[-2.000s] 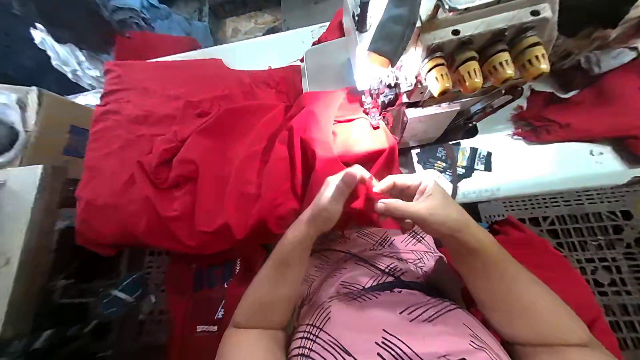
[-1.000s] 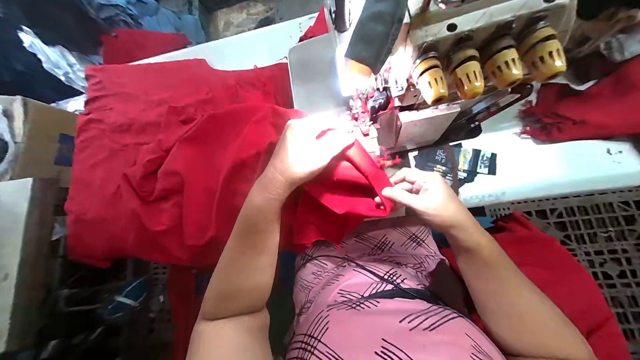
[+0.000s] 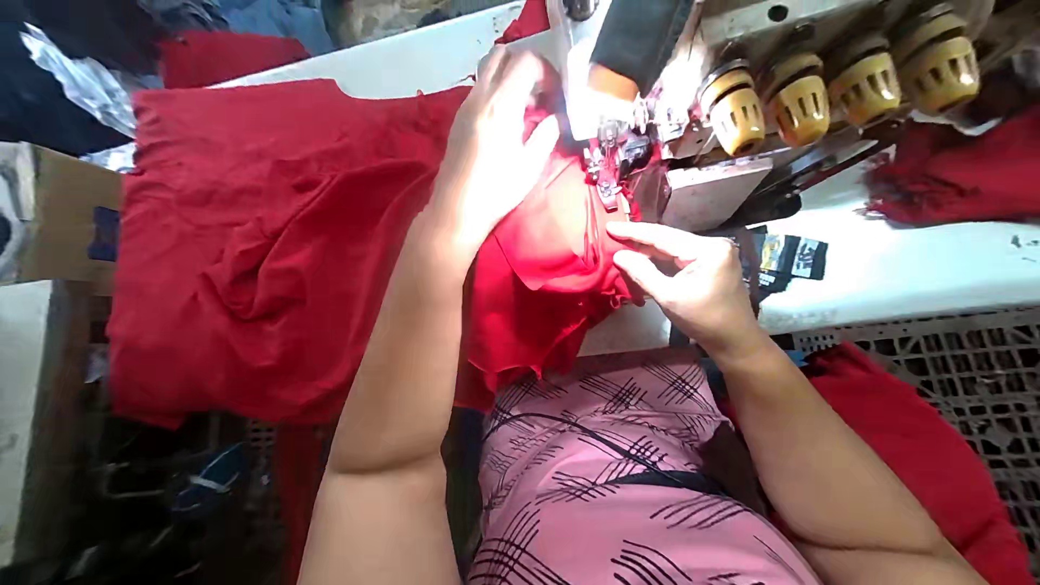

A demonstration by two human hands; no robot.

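Note:
Red fabric spreads over the white table of an overlock sewing machine and reaches under its presser foot. My left hand lies on the cloth left of the needle area, fingers pointing away from me; part of its fingertips is lost in glare. Just in front of the foot, my right hand pinches the fabric's edge between thumb and forefinger. The edge there is bunched and ragged.
Yellow tension knobs line the machine's front. Small printed labels lie right of my right hand. More red cloth sits at the far right, and some rests on a plastic crate below. A cardboard box stands left.
My hands were close together at the cloth's edge two seconds ago. The left hand has since moved up and away beside the machine head, and the fabric edge is now at the foot.

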